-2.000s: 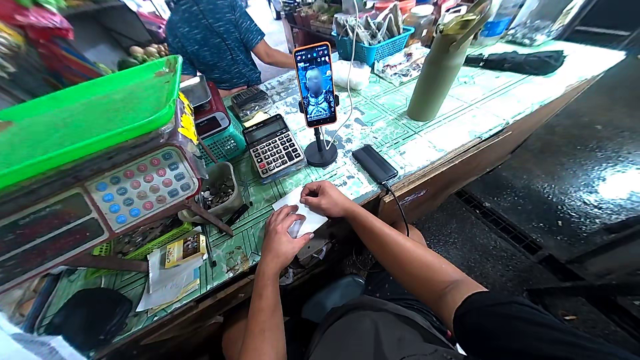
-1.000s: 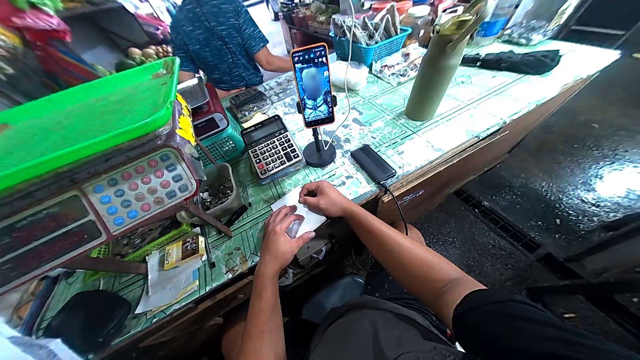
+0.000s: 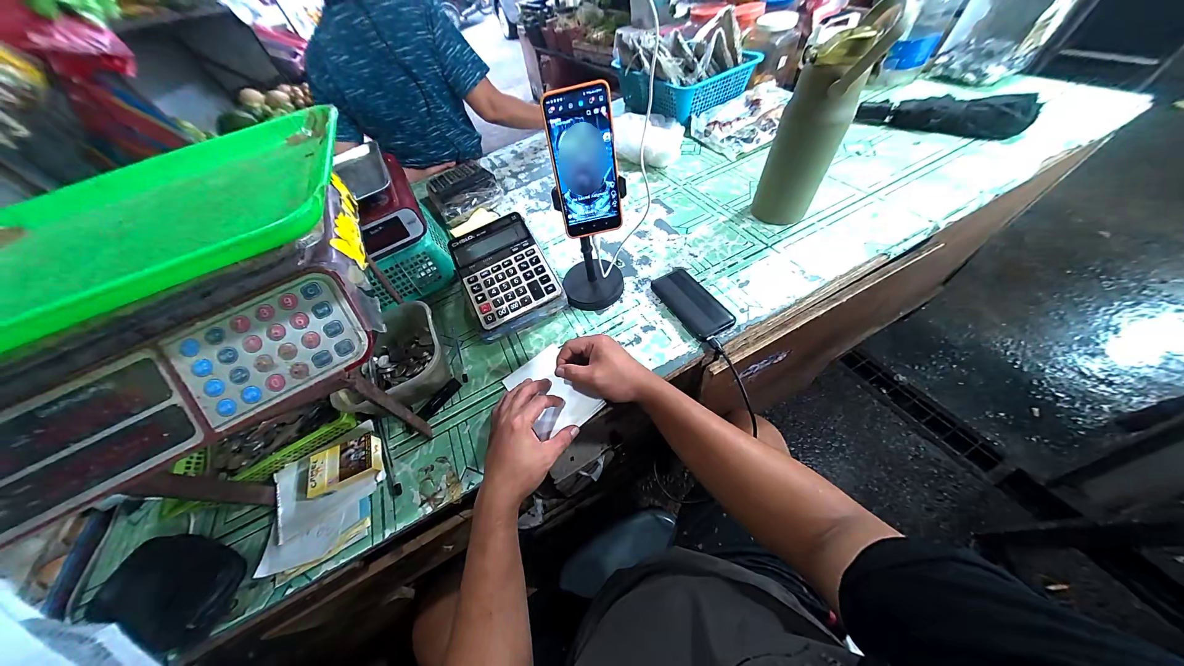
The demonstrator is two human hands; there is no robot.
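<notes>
A small piece of white paper point(image 3: 575, 409) lies at the front edge of the counter, under both hands. My left hand point(image 3: 525, 430) rests on its left part, fingers spread and thumb out to the right. On its upper right side lies my right hand point(image 3: 599, 366), fingers curled with thumb and index finger close together; whether they pinch anything is too small to tell. Just beyond stand a desk calculator point(image 3: 507, 273) and a phone point(image 3: 584, 159) in an orange case, upright on a round-based stand. A black power bank point(image 3: 693, 303) with a cable lies to the right.
A scale point(image 3: 268, 347) with a green tray point(image 3: 176, 222) fills the left. Near it are a container of coins point(image 3: 404, 359) and papers point(image 3: 319, 518). An olive bottle point(image 3: 803, 148), a folded black umbrella point(image 3: 971, 115) and a blue basket point(image 3: 689, 92) stand farther back. Another person point(image 3: 398, 83) is across the counter.
</notes>
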